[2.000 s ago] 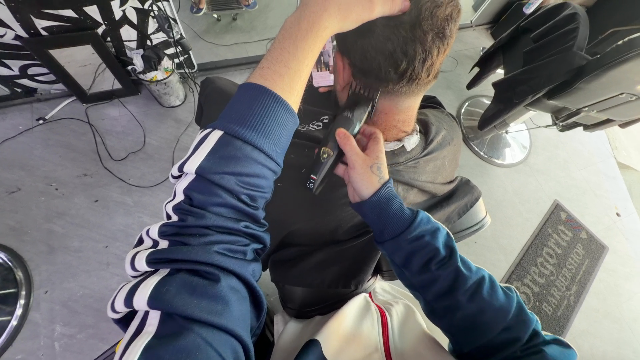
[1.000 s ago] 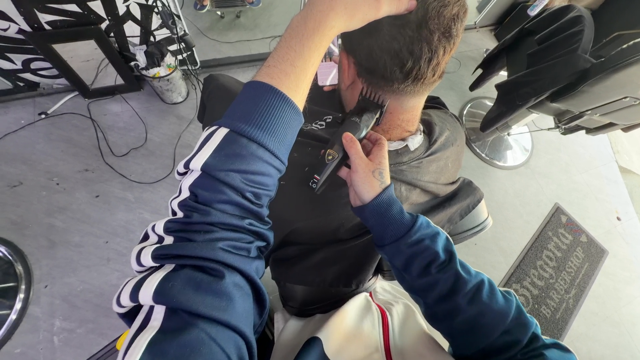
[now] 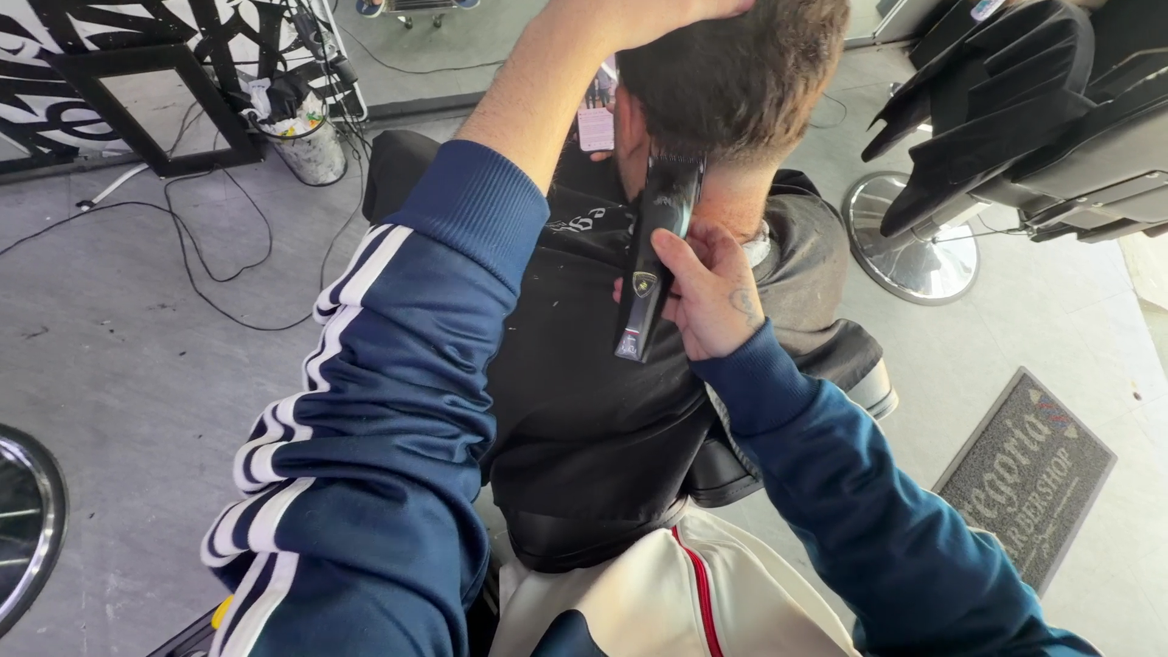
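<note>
A seated person in a black barber cape (image 3: 584, 365) has their back to me. My right hand (image 3: 712, 287) is closed around a black cordless hair clipper (image 3: 659, 237), its comb end up against the hair low on the back of the head (image 3: 730, 82), beside the ear. My left hand (image 3: 630, 20) rests at the top of the head; its fingertips are partly cut off by the frame's upper edge. A white neck strip (image 3: 757, 248) shows at the collar. The seated person holds a phone (image 3: 596, 128) with a lit screen.
A black-framed mirror (image 3: 164, 100) leans at the upper left beside a bin (image 3: 315, 151) and loose cables (image 3: 219, 310) on the floor. At the right stands a barber chair with a round chrome base (image 3: 912, 246). A grey mat (image 3: 1031, 474) with writing lies at the lower right.
The clipper in my right hand has turned more upright, and its comb has gone from angled beside the neck to against the hair. My left hand stays on the head.
</note>
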